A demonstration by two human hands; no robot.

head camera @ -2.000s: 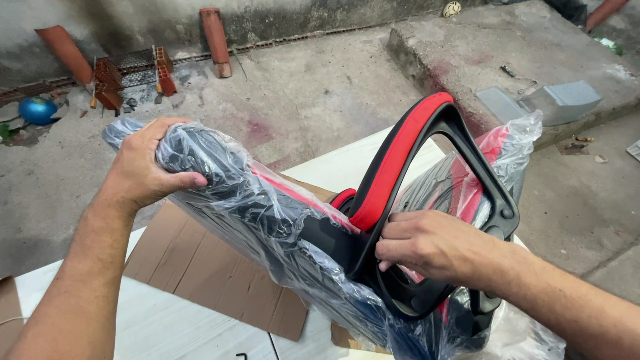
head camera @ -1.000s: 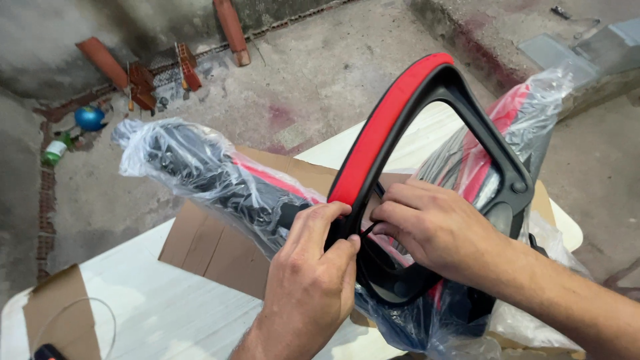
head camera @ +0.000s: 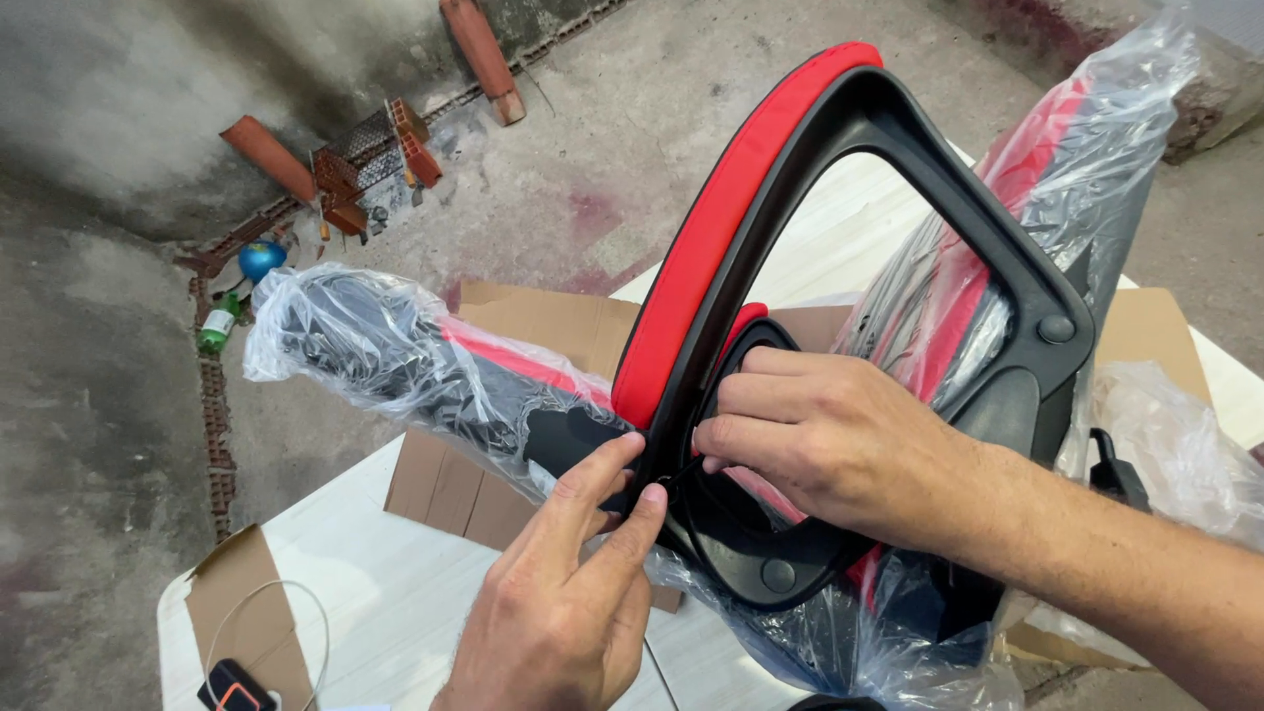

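A chair's black armrest frame [head camera: 987, 227] with a red padded top [head camera: 731, 217] stands up from a chair part wrapped in clear plastic [head camera: 365, 336]. The fingertips of my left hand [head camera: 578, 563] grip the frame's lower left corner, beside the dark upholstery. My right hand [head camera: 829, 444] reaches through the frame's opening and pinches a thin black rod [head camera: 683, 472], its end close to my left thumb. The rod's exact kind is not clear. Behind my right hand shows part of a second armrest [head camera: 760, 336]. A red and grey wrapped part [head camera: 1076, 168] rises at the right.
Under the chair are a white table [head camera: 365, 573] and cardboard [head camera: 444, 494]. A black device [head camera: 235, 686] with a pale cable loop lies at the table's lower left. Loose plastic [head camera: 1175, 444] is at the right. On the floor are a blue ball [head camera: 262, 259], a green bottle [head camera: 217, 324] and bricks [head camera: 420, 158].
My left hand has left the wrapped end at the left, where it was two seconds ago, and come to the armrest's lower corner. My right hand stays within the armrest opening.
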